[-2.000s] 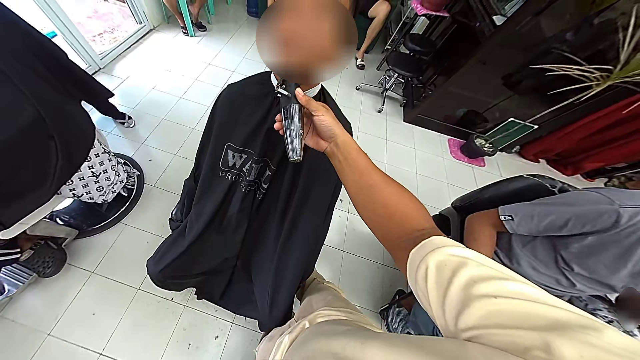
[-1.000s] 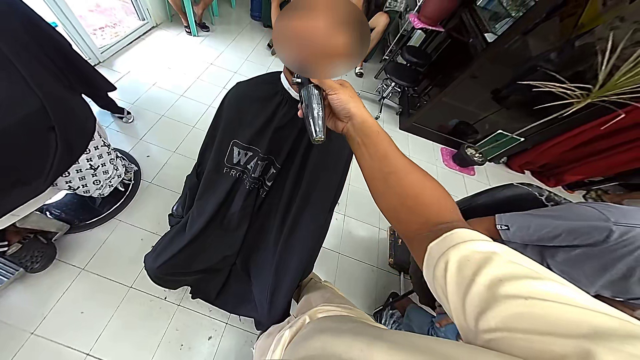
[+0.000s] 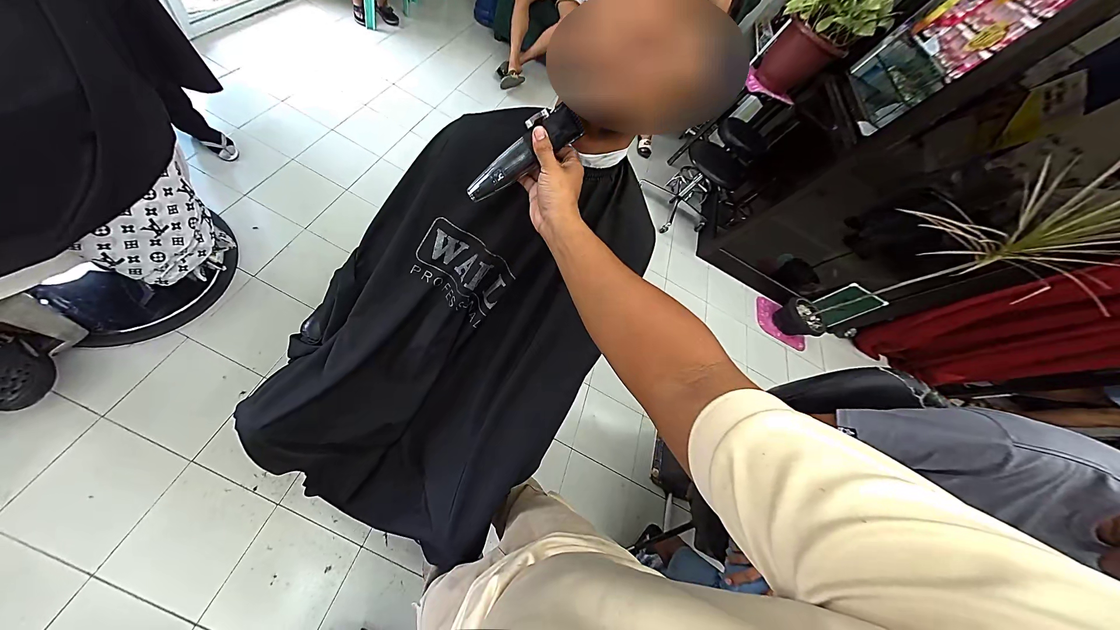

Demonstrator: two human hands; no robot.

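Observation:
My right hand (image 3: 556,179) grips a dark cordless hair clipper (image 3: 516,162) with my thumb on top. The clipper's head is against or close to the jaw of a seated person, whose face is blurred; whether it touches cannot be told. A white neck strip (image 3: 605,158) circles the person's neck above a black barber's cape (image 3: 420,350) with pale lettering, which drapes over the body down to the knees. My right arm reaches across the cape's edge from the lower right. My left hand is out of view.
A person in a grey shirt (image 3: 980,472) sits at the lower right. At the left stands a barber chair's round base (image 3: 223,271), with another black cape above. A potted plant (image 3: 798,317), a black rolling stool (image 3: 722,166) and a dark cabinet (image 3: 787,210) are on the right. Other people sit behind.
The clipper has turned from nearly upright to slanting, its tail end now toward the lower left, and is at the other side of the jaw. The seated person's head has shifted to the right.

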